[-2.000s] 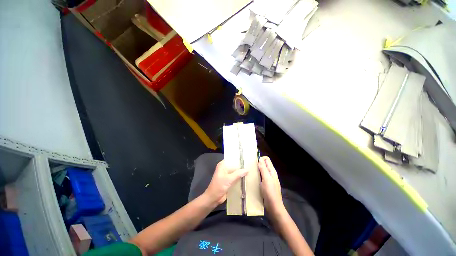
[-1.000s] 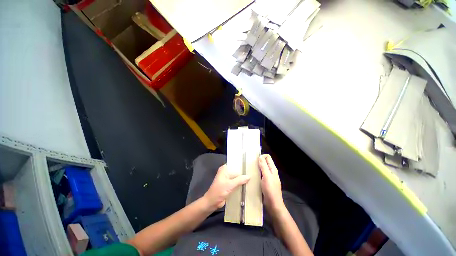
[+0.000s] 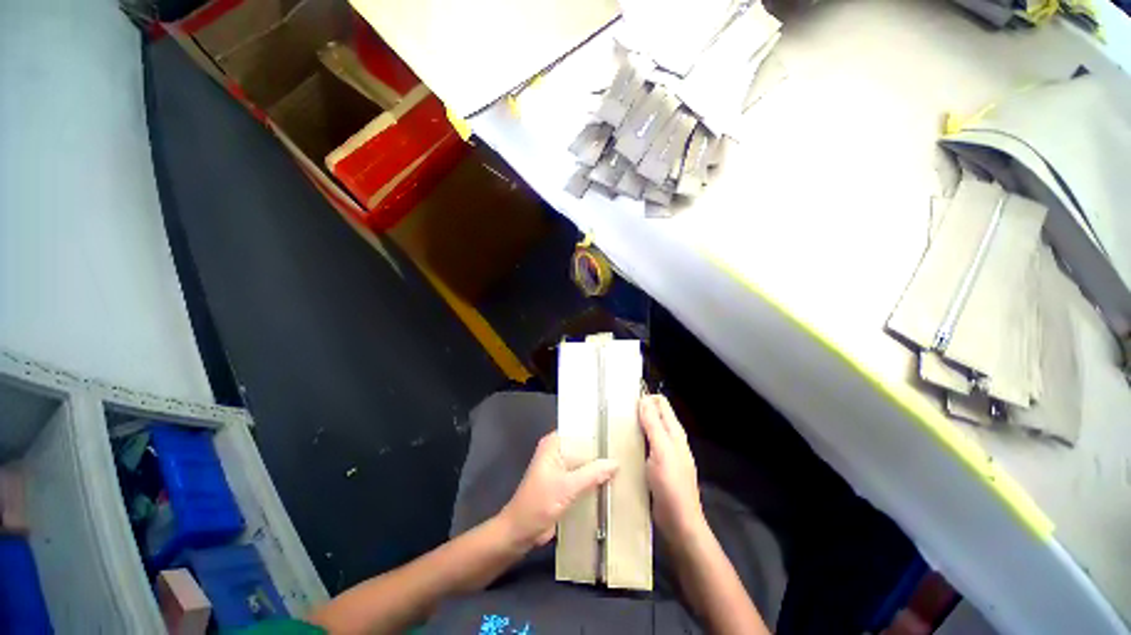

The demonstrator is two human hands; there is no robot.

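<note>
A beige zipper panel is held upright over my lap, its zipper running down the middle. My left hand grips its left edge, with the thumb lying across the front near the zipper. My right hand holds the right edge, fingers along the side. A small dark bit shows at the right hand's fingertips, too small to tell what it is. The zipper slider seems to sit low on the zipper line.
A fanned pile of panels lies on the white table at the top. A stack of zipper panels lies at the right beside a curved grey strip. A tape roll hangs below the table edge. Red-brown cartons and blue bins are at left.
The panel and both hands have moved a little lower in the picture. My left thumb has shifted slightly down the panel. The grip of both hands stays the same.
</note>
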